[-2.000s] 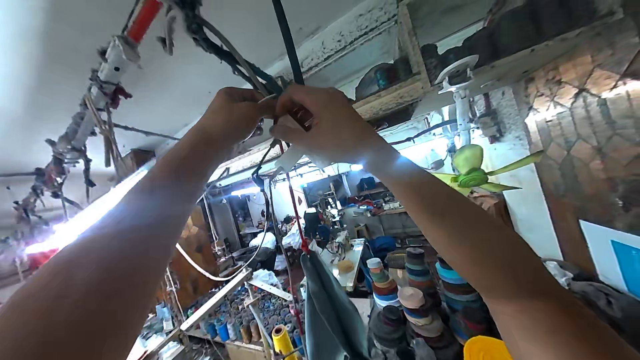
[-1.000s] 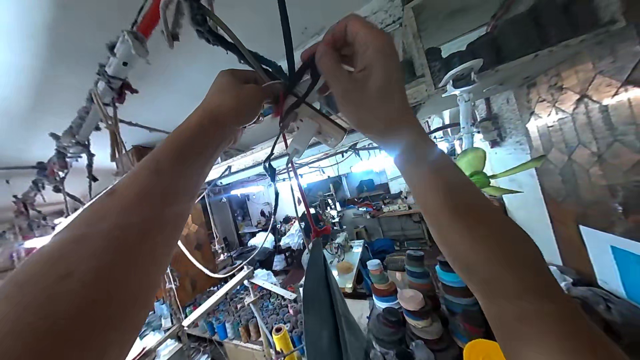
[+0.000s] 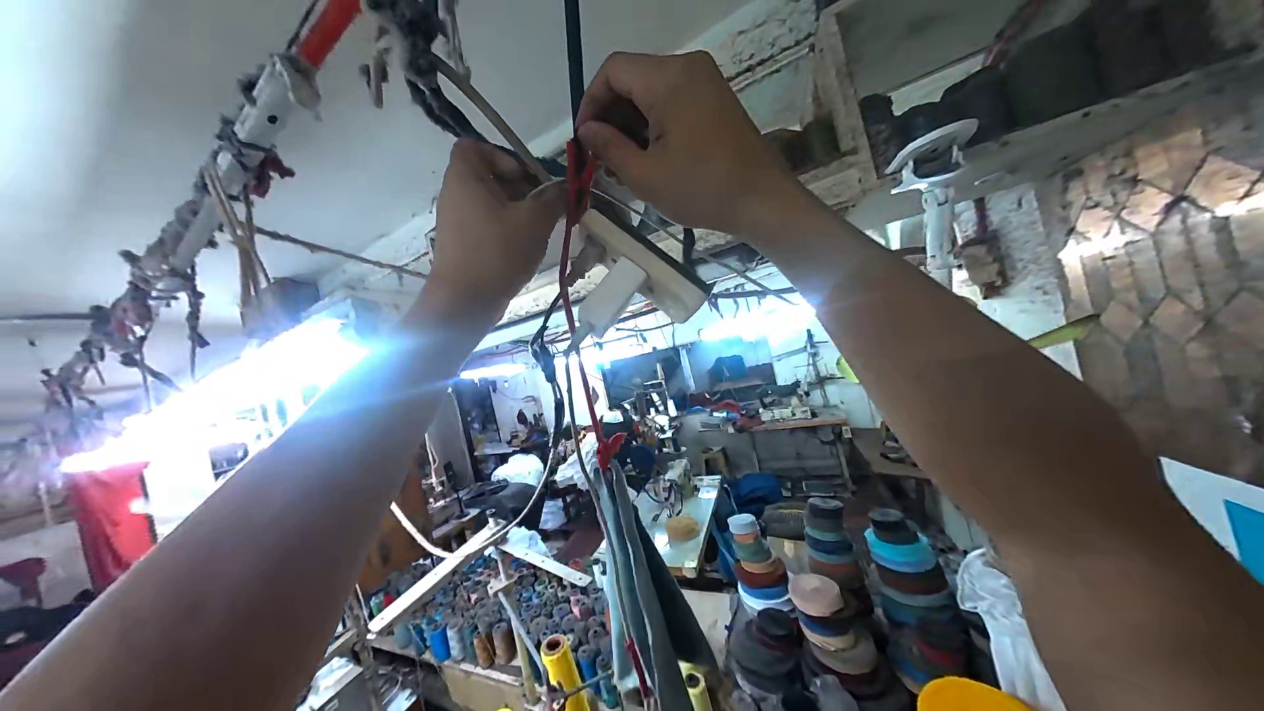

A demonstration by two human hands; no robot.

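Note:
Overhead, my left hand (image 3: pixel 499 222) grips the cords beside a white plastic electrical box (image 3: pixel 647 267). My right hand (image 3: pixel 681 138) pinches a red cloth strip (image 3: pixel 580 178) where it meets a black cable (image 3: pixel 575 59). A white plug (image 3: pixel 607 296) sits against the box's underside. A red cord (image 3: pixel 583 365) runs down from the strip to a red knot (image 3: pixel 609 449), from which grey-blue fabric (image 3: pixel 632 592) hangs. Dark wires (image 3: pixel 545 360) dangle below my left hand. My fingers partly hide the joined cords.
A lint-covered rail (image 3: pixel 188 237) and a glowing tube light (image 3: pixel 267 385) are at upper left. Stacked thread cones (image 3: pixel 904 573) stand at lower right, many spools (image 3: pixel 494 602) at lower left. A sewing machine table (image 3: pixel 691 523) stands beyond. A white bracket (image 3: pixel 936 188) rises at right.
My right hand, which held a black looped strip a second ago, is now on the red strip at the cable. The white box, mostly hidden at first, shows plainly.

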